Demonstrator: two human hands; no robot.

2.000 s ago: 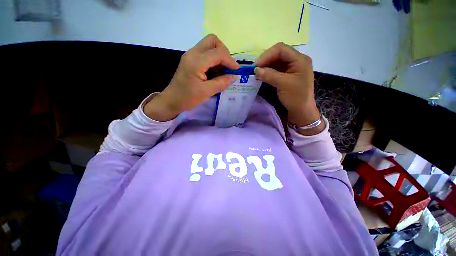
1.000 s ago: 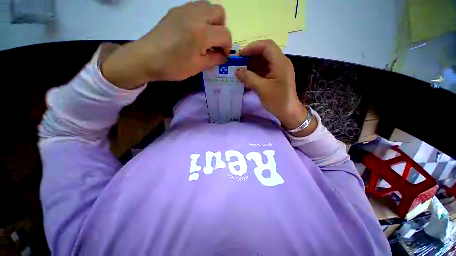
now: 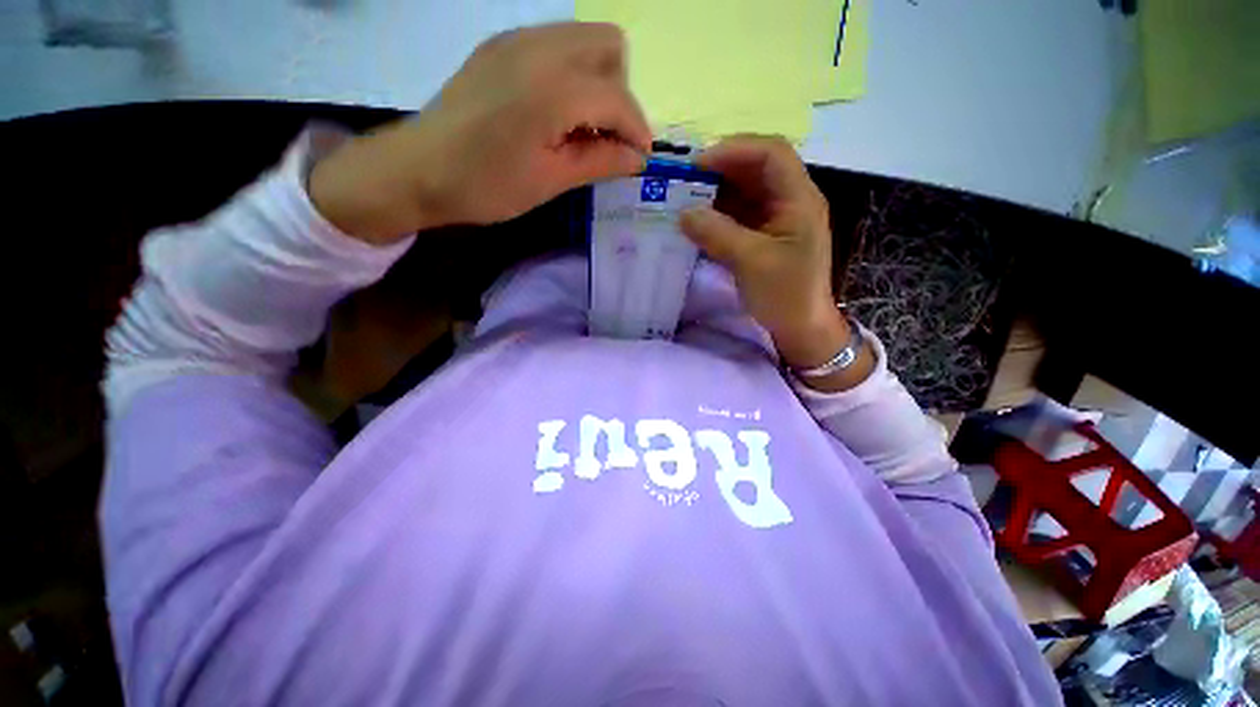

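Note:
A slim white retail box [image 3: 638, 276] with a blue top end stands upright against my body at the table's front edge. My right hand [image 3: 753, 228] holds the box's upper right side between thumb and fingers. My left hand [image 3: 518, 131] is bent over the box's top left corner, with its fingertips at the blue flap [image 3: 669, 169]. The left fingertips are partly hidden by the hand itself. The inside of the box is hidden.
Yellow sheets [image 3: 732, 62] lie on the white table [image 3: 988, 104] ahead, with another yellow sheet at the right. Clear plastic [image 3: 1230, 207] lies at the right edge. Below the table are a grey-white tangle [image 3: 919, 297] and a red plastic stool or crate [image 3: 1092, 518].
Since two seconds ago my left hand has turned over the box's top, with its elbow swung outward. Since one second ago both hands and the box have shifted slightly right.

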